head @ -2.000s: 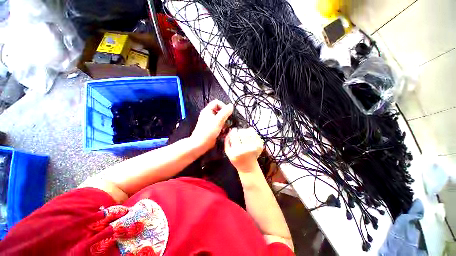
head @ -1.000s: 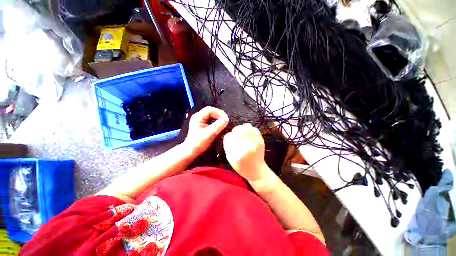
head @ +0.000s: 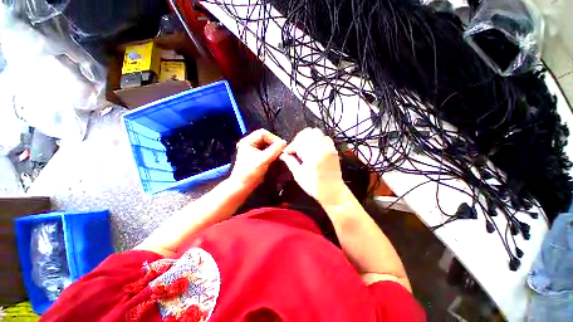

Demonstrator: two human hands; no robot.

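My left hand [head: 254, 157] and my right hand [head: 315, 162] are close together over my lap, fingertips nearly touching. The fingers of both are bent and pinched around something too small and blurred to name for certain. Dark material shows below the hands against the dark lap. A large black cable pile [head: 433, 69] lies along the white table [head: 452, 242] on the right, with loose cables and connector ends [head: 466, 212] spread at its near edge.
The large blue bin [head: 146, 165] holds dark coils, left of my hands. A small blue bin [head: 94, 242] with clear plastic stands lower left. A cardboard box [head: 151, 94] holds yellow-and-black packets. A red cylinder [head: 220, 43] stands beside the table; denim cloth [head: 553, 261] lies far right.
My right hand has moved up, and its fingertips now meet near those of my left hand. The view has shifted, so the small blue bin shows more fully.
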